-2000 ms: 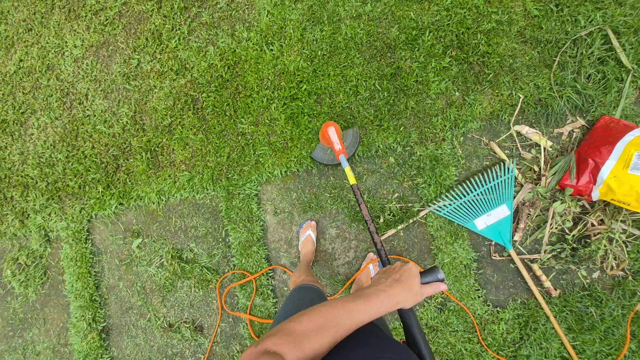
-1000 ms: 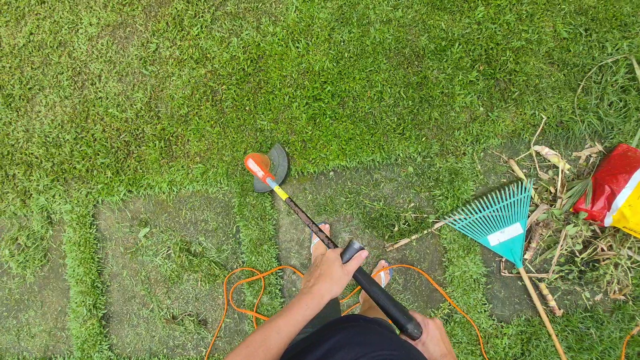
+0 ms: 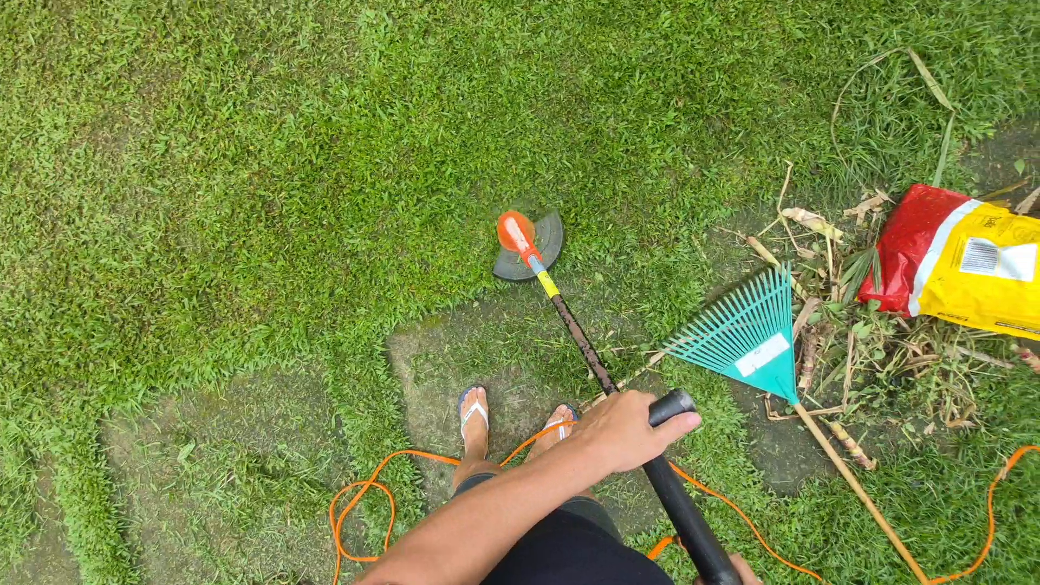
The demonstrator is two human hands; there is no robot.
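An electric string trimmer (image 3: pixel 585 349) slants from the lower right up to its orange head (image 3: pixel 517 232) and dark guard (image 3: pixel 532 252), which sit at the grass edge beside a paving slab. My left hand (image 3: pixel 630 431) is closed around the trimmer's black front handle. At the bottom edge, my right hand (image 3: pixel 743 571) shows only in part, against the lower end of the black shaft; most of it is hidden.
A teal leaf rake (image 3: pixel 768 361) with a wooden handle lies at right, beside dry stalks and cut weeds (image 3: pixel 894 357). Behind it lies a red and yellow bag (image 3: pixel 967 260). An orange cord (image 3: pixel 731 504) loops around my feet in flip-flops (image 3: pixel 474 414). Grass-strewn paving slabs (image 3: pixel 211 471) extend left.
The trimmer head has swung right and away from me since one second ago, after swinging left before that. My left hand has moved right with the handle, and less of my right hand shows.
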